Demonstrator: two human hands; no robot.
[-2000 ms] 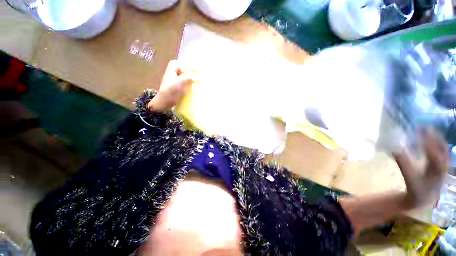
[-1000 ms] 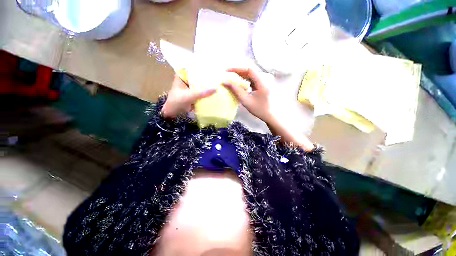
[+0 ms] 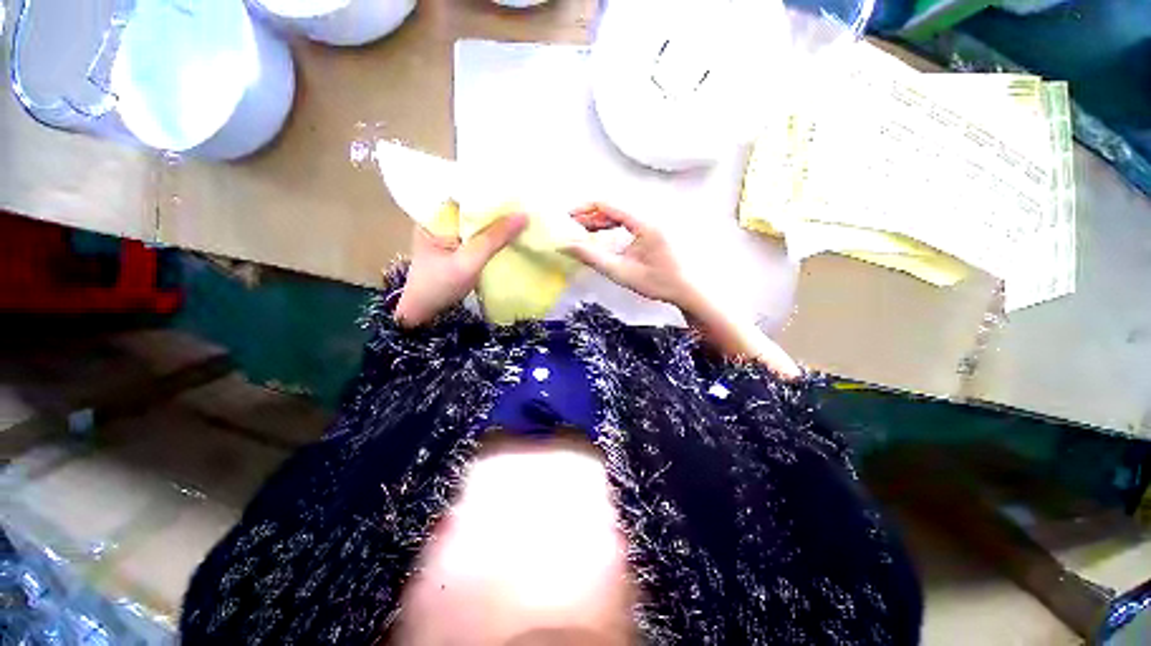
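My left hand (image 3: 448, 268) holds a pale yellow and white label sheet (image 3: 524, 280) close to my chest, thumb on top, with one white corner sticking out to the left. My right hand (image 3: 637, 259) is at the sheet's right edge with thumb and fingertips close together; whether a small sticker is between them cannot be told. A round white container (image 3: 682, 95) with two thin dark marks on its face sits beyond my right hand, on a plain white work pad (image 3: 524, 95).
A label sheet stack (image 3: 909, 164) lies on the right, with folded yellow paper at its near edge. White containers (image 3: 271, 95) with a clear hoop stand at the upper left. Brown cardboard (image 3: 884, 316) covers the table. A green bar (image 3: 947, 15) is at the upper right.
My right hand came from the far right to the sheet in my left hand. The white container now sits on the pad. Since one second ago the hands have barely moved; the sheet is bent differently.
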